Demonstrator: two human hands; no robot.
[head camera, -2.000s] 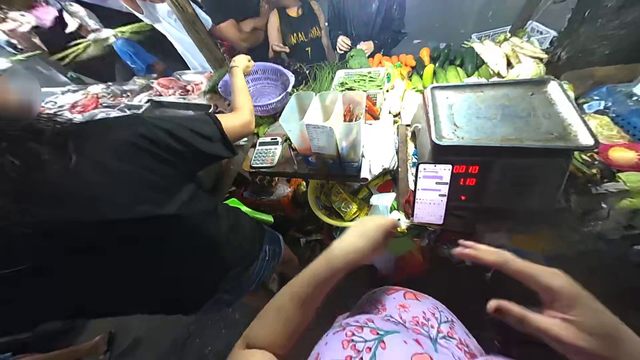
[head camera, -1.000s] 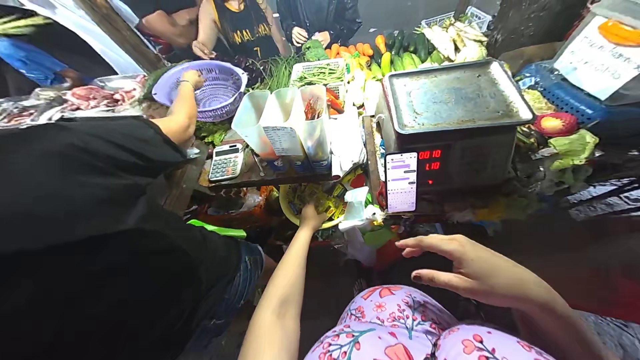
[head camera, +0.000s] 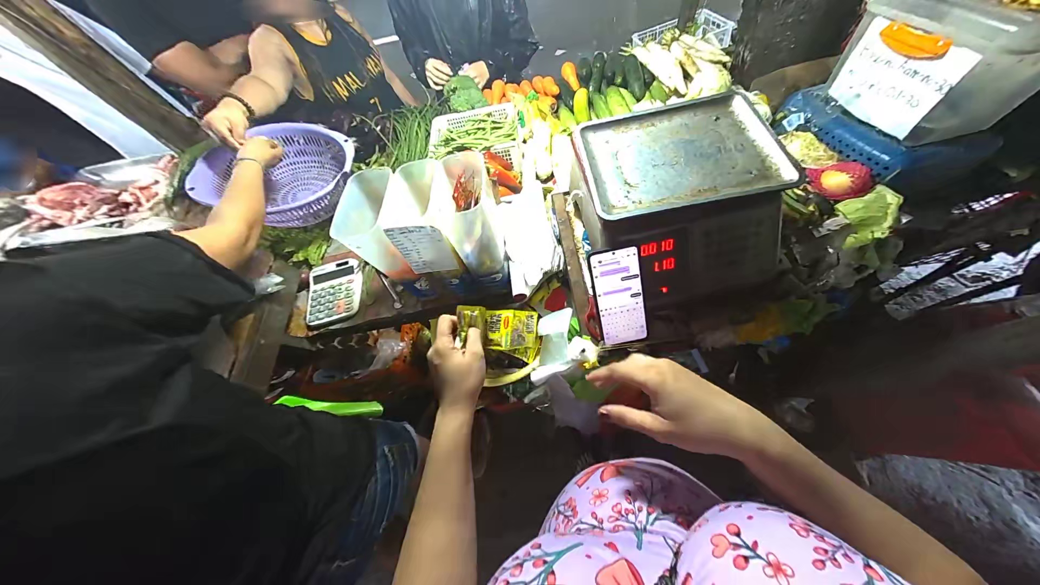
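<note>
My left hand (head camera: 457, 361) holds a strip of yellow seasoning packets (head camera: 510, 328) by its left end, just above the yellow basket (head camera: 512, 377) below the counter edge. My right hand (head camera: 678, 398) hovers with fingers apart and nothing in them, below the phone (head camera: 617, 294) that leans upright against the digital scale (head camera: 691, 252). A white plastic bag (head camera: 556, 341) hangs between the packets and the phone. Behind my left hand stand tall translucent plastic containers (head camera: 422, 215), one holding red chilies (head camera: 465, 192), with a calculator (head camera: 334, 292) to their left.
A co-worker in black (head camera: 122, 390) fills the left side, an arm reaching to a purple colander (head camera: 305, 175), where another person's hand (head camera: 227, 122) meets theirs. Carrots, cucumbers (head camera: 617, 97) and green beans (head camera: 475, 134) lie behind. A lidded bin (head camera: 934, 65) stands on the right; meat (head camera: 97, 199) lies far left.
My left hand has come up out of the yellow basket with the packets in it. Across the counter, a person's hand has reached to the colander. My right hand stays apart from everything.
</note>
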